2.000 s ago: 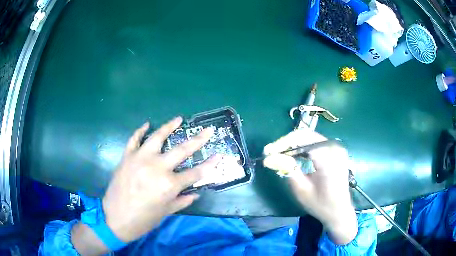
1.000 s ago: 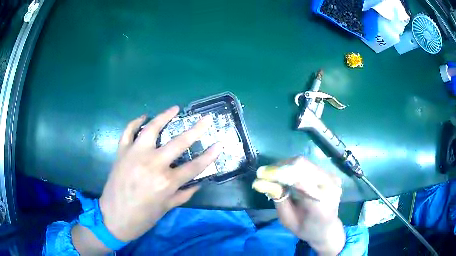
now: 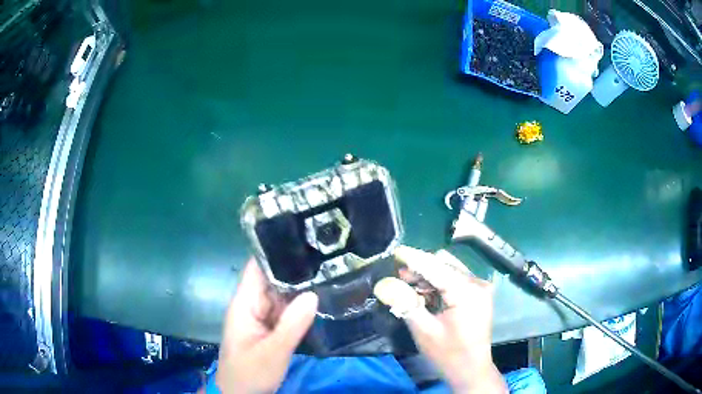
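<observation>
A trail camera housing is held up over the near edge of the green belt, its front turned up. Its camouflage-patterned rim, two dark panels and hexagonal lens surround show. A dark lower cover hangs below it, slightly blurred. My left hand grips the housing's lower left, with the thumb on the cover and the other fingers hidden behind. My right hand holds the lower right side, with pale coverings on the fingertips. The circuit board inside is out of sight.
An air blow gun lies on the green belt at right, its hose running to the lower right. A small yellow object, a blue bin of black pieces, a cloth-draped white bottle and a fan are farther back.
The housing has been lifted and turned over from its open inner side to its front. My left hand moved from on top of the board to its lower left. My right hand now holds the housing.
</observation>
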